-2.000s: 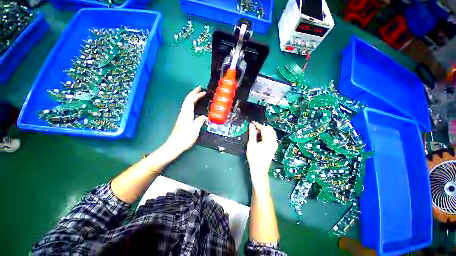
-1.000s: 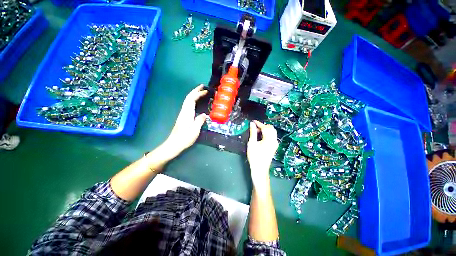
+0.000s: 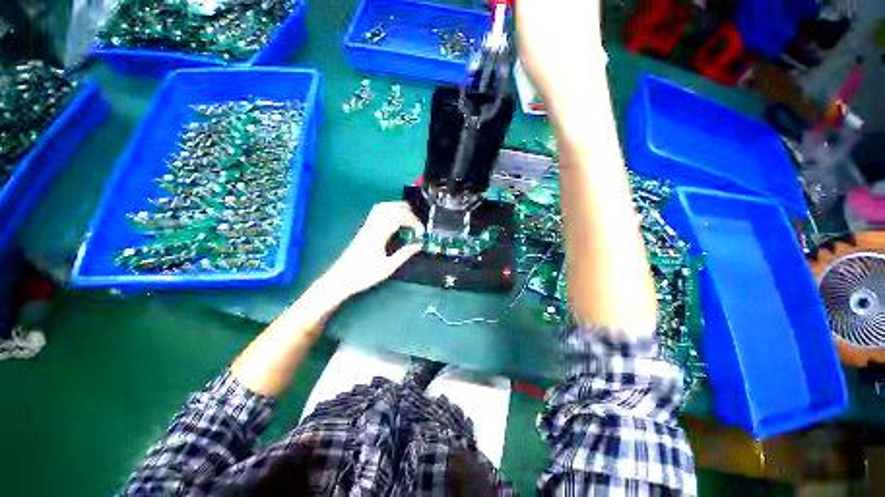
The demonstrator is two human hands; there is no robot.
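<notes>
The black test fixture (image 3: 464, 275) stands in front of me, with its lever raised and only a bit of the red handle (image 3: 500, 12) showing at the top edge. A green circuit board (image 3: 451, 243) lies across the front of its base. My left hand (image 3: 385, 243) is at the board's left end, with thumb and fingers around that end. My right hand (image 3: 561, 34) is raised beside the red handle. Its fingers are cut off by the top edge, so its grip is hidden.
A large blue tray (image 3: 184, 280) of boards stands left; a heap of boards (image 3: 670, 243) lies right, partly behind my right arm. Two blue trays (image 3: 762, 320) stand farther right. Two loose boards (image 3: 396, 109) lie near a small blue tray (image 3: 412, 60). A thin pale wire (image 3: 466, 321) curls before the fixture.
The lever has swung up from over the base. My right hand has moved from the board's right end up beside the handle. My left hand stays at the board's left end. The view has shifted.
</notes>
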